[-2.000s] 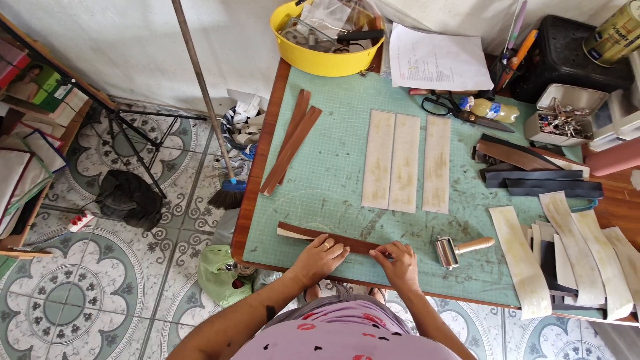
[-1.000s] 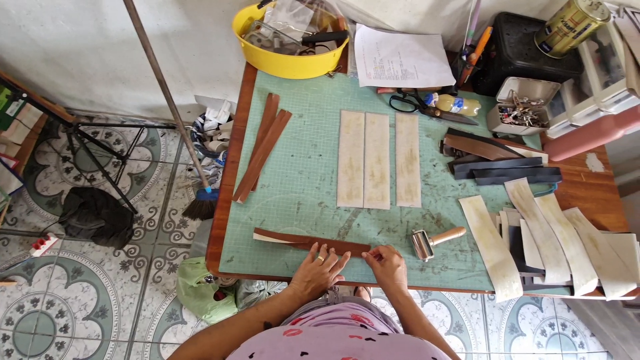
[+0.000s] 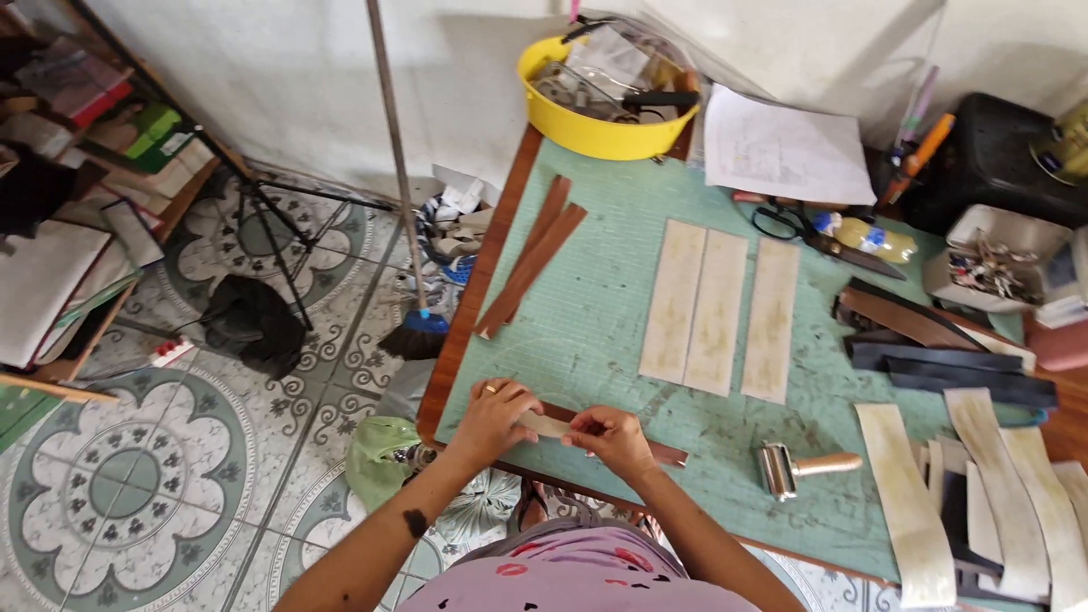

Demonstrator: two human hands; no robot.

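My left hand (image 3: 497, 418) and my right hand (image 3: 610, 438) hold a pale strip (image 3: 544, 424) between them, near the mat's front left edge. Under it a brown leather strip (image 3: 667, 453) lies on the green cutting mat (image 3: 595, 340), its right end showing past my right hand. Two more brown strips (image 3: 535, 268) lie crossed at the mat's left. Three cream rectangular pieces (image 3: 716, 310) lie side by side in the middle. A metal hand roller with a wooden handle (image 3: 778, 470) rests to the right of my hands.
A yellow basin (image 3: 608, 132) of odds and ends stands at the back. Scissors (image 3: 773, 223), a bottle (image 3: 867, 238) and papers (image 3: 786, 144) lie behind the cream pieces. Black and brown strips (image 3: 952, 378) and loose cream strips (image 3: 909, 501) lie at right. A broom (image 3: 416, 327) stands left of the table.
Both hands have left the flat brown strip they were pressing on. My left hand has moved left, and a pale strip is now raised between my fingers. The view has shifted left.
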